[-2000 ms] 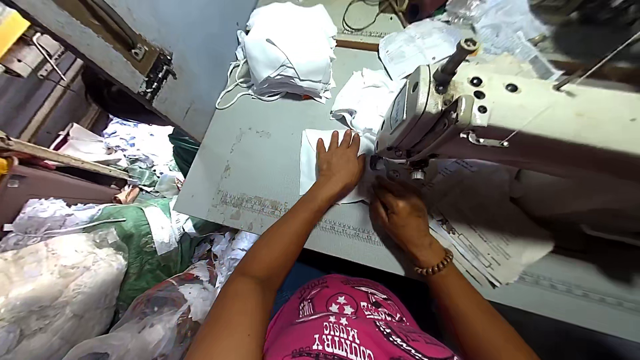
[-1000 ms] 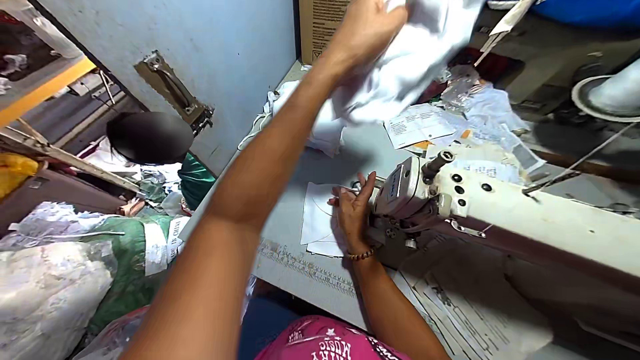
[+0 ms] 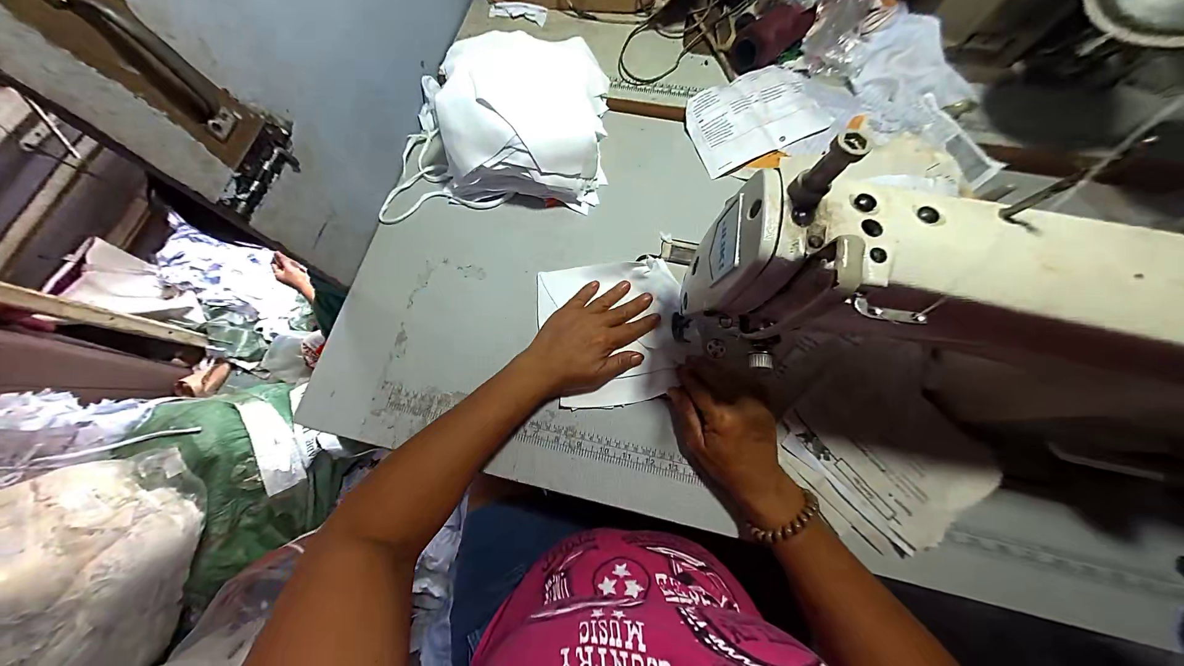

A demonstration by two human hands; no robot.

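My left hand lies flat, fingers spread, on a white fabric piece beside the head of an industrial sewing machine. Below the needle area, my right hand touches the near right edge of the fabric with bent fingers; its fingertips are partly in shadow, so whether they pinch the cloth cannot be told. The needle and presser foot are mostly hidden by the machine head. Farther back on the table is a pile of white fabric pieces with white cords hanging off its left side.
Printed papers and plastic bags lie behind the machine, and more printed sheets under its arm. A printed ruler runs along the table's near edge. Stuffed bags stand at left, near another person's hand.
One second ago my left hand was raised with white fabric in it; now it rests on the piece at the machine. The white pile stands at the back of the table. My right hand has moved nearer the table's edge.
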